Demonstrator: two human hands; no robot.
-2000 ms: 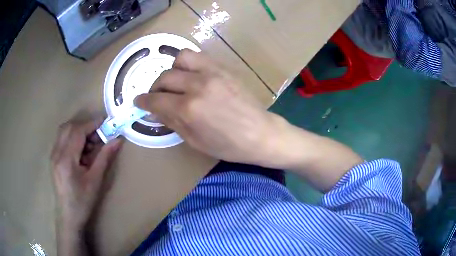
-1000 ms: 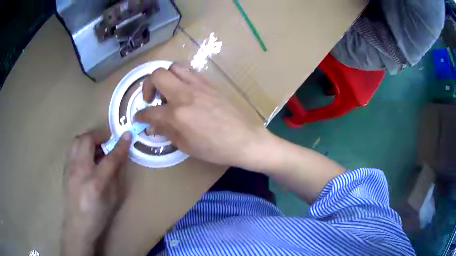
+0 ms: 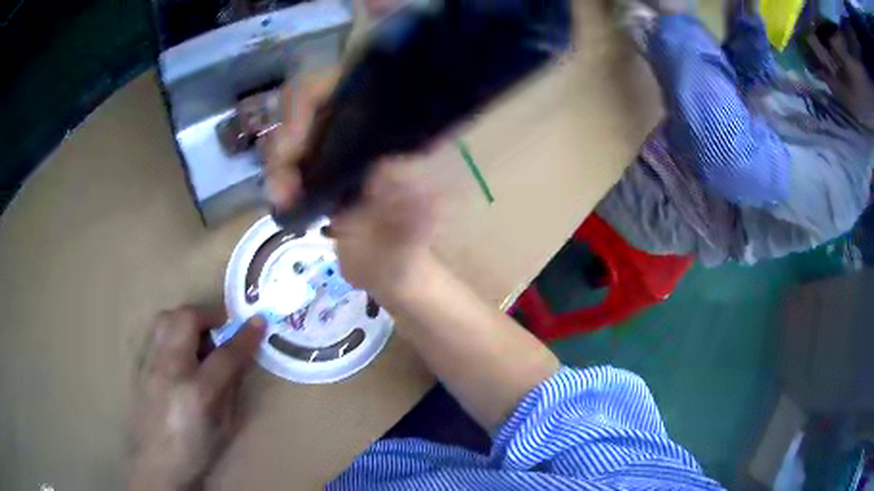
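Note:
The round white plate (image 3: 321, 369) lies on the tan table, its dark curved slots showing. A narrow light blue strip (image 3: 278, 316) runs from its left edge tab towards the centre, where a bright glare sits. My left hand (image 3: 196, 384) pinches the strip and tab at the left edge. My right hand (image 3: 383, 221) is blurred and gripped round the thick black electric screwdriver (image 3: 422, 86), which slants down left above the plate's top edge. The tip is blurred, and I cannot tell whether it touches anything.
The silver-grey screw feeder (image 3: 230, 182) stands behind the plate, with a brownish mechanism at its front. A green strip (image 3: 476, 173) lies on the table (image 3: 86, 288). A red stool (image 3: 599, 288) and a person in a striped sleeve (image 3: 714, 115) are at the right.
My right hand has left the plate's centre and now holds the black screwdriver above it. My left hand still holds the tab. The whole view has shifted, so the plate and feeder appear lower.

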